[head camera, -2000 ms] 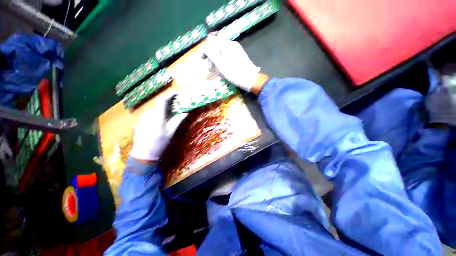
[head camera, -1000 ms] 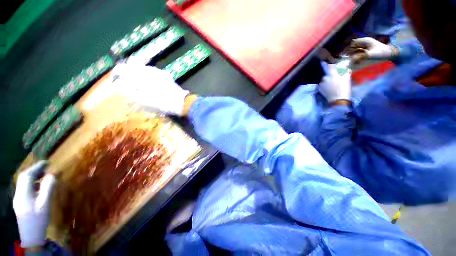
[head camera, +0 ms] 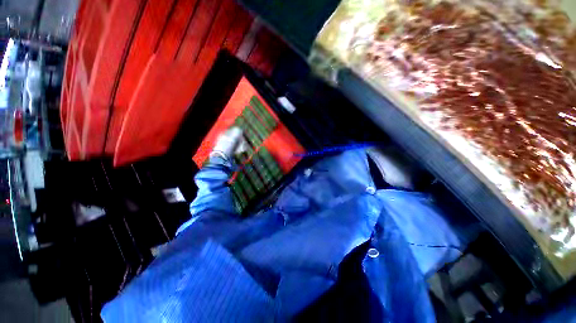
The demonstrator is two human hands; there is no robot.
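Note:
My left hand (head camera: pixel 228 141), in a white glove, is small in the picture and reaches over a board tray with red-orange lining (head camera: pixel 288 147) at my left side. Several green circuit boards (head camera: pixel 261 167) lie in rows in this tray. The hand is at their upper left part; its fingers are blurred, and I cannot tell whether they grip a board. My right hand is out of the picture.
Cardboard (head camera: pixel 338 35) covered with red-brown scraps (head camera: pixel 499 94) lies at the upper right, beside the dark bench edge (head camera: pixel 442 164). Large red bins (head camera: pixel 155 94) stand at the upper left. A blue cord (head camera: pixel 328 150) runs beside the tray.
The view has swung left and down. My left hand has gone from the cardboard's left end to the board tray. My right hand and the row of boards have left the picture.

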